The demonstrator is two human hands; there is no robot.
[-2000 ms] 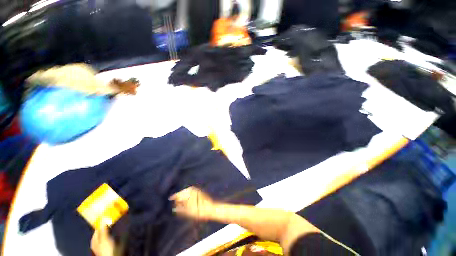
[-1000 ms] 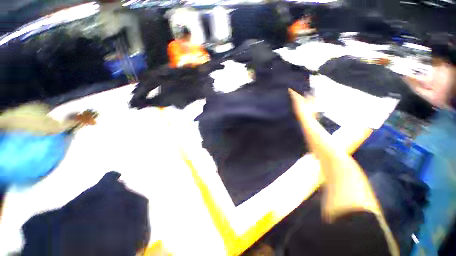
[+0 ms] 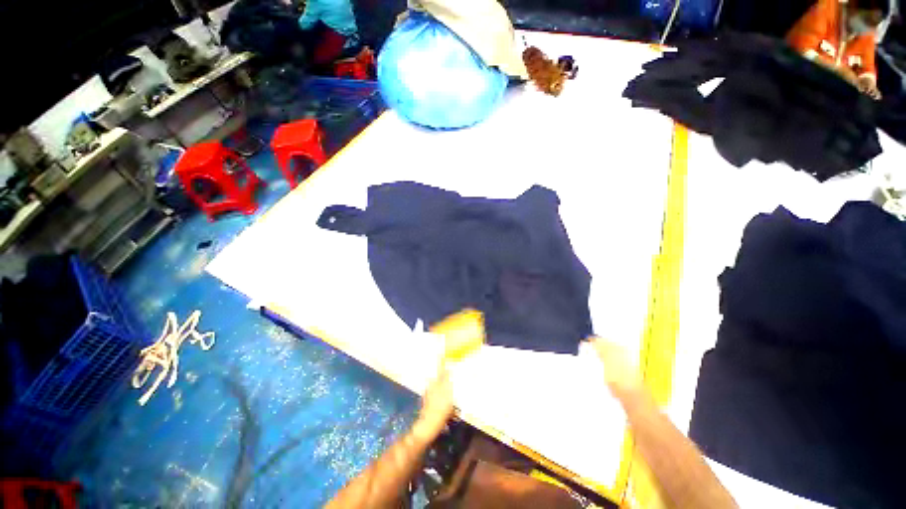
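A dark navy garment piece (image 3: 477,258) lies spread on the white-topped table, with a narrow tab sticking out at its left. My left hand (image 3: 437,383) holds a yellow square card (image 3: 460,334) at the piece's lower left edge. My right hand (image 3: 608,360) is at the piece's lower right corner; its fingertips are blurred, and I cannot tell whether they pinch the cloth.
A navy garment pile (image 3: 805,348) lies at right, with another dark heap (image 3: 775,99) behind it. A light blue bag (image 3: 437,75) stands at the table's far end. Red stools (image 3: 216,177), a blue crate (image 3: 75,368) and white cord (image 3: 171,353) are on the floor at left.
The view has swung left. My right hand has moved from the garment pile to the single piece. My left hand, out of view one second ago, shows again with the card.
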